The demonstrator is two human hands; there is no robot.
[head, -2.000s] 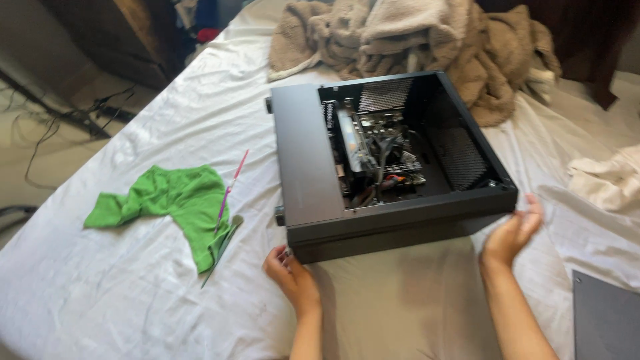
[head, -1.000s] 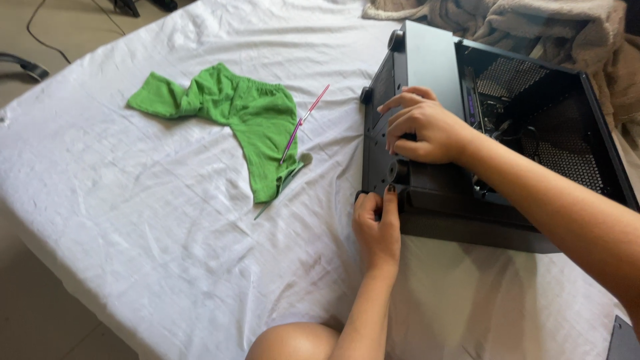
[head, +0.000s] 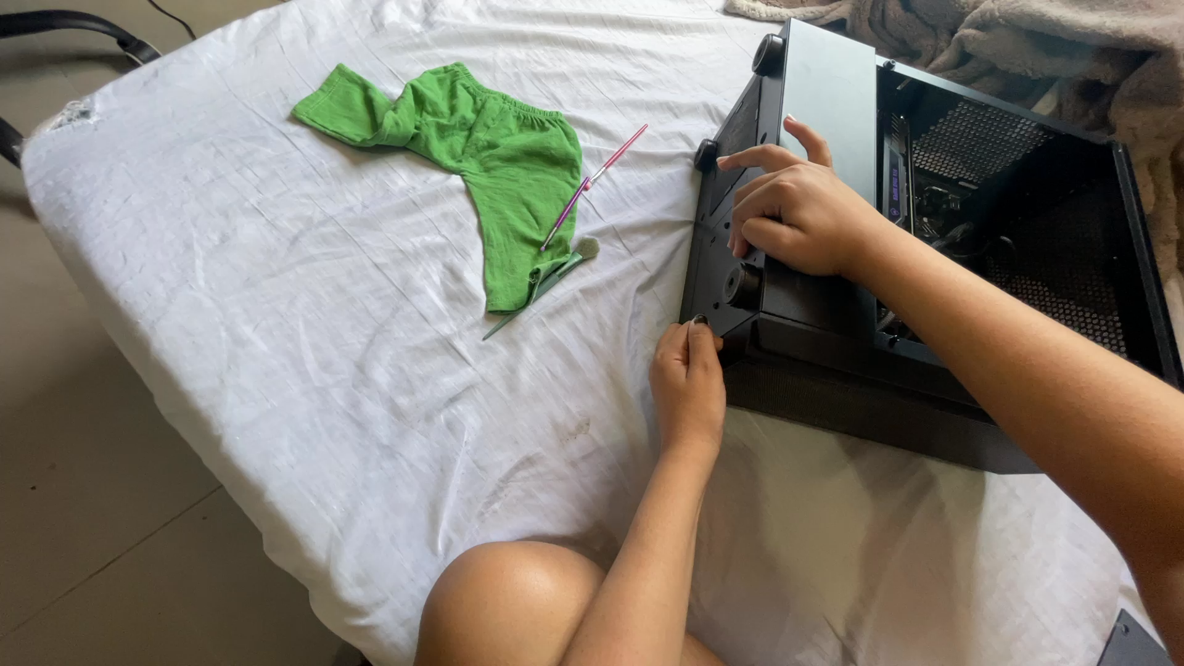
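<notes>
A black computer case [head: 830,102] lies on its side on a white bed sheet, its upper side uncovered and a graphics card [head: 897,176] showing inside. My left hand [head: 689,370] pinches the case's near bottom corner, beside a round foot [head: 742,285]. Over the edge of the case's bottom face lies my right hand [head: 800,199], fingers bent and spread against it; whether they grip anything is hidden. To the left, green cloth shorts [head: 527,176] lie on the sheet, with a purple-and-pink thin brush [head: 566,215] and a green-handled makeup brush [head: 555,275] on and beside them.
A brown fleece blanket [head: 1008,37] is bunched behind the case. The corner of a dark panel [head: 1128,643] shows at bottom right. My bent knee [head: 513,601] is at the bed's near side. The bed's edge drops to a tiled floor [head: 111,481] at left, where a black curved chair part [head: 74,23] stands.
Two seconds ago both hands held the case's near corners. Since then my right hand has moved to the case's bottom face. The view has swung toward the left.
</notes>
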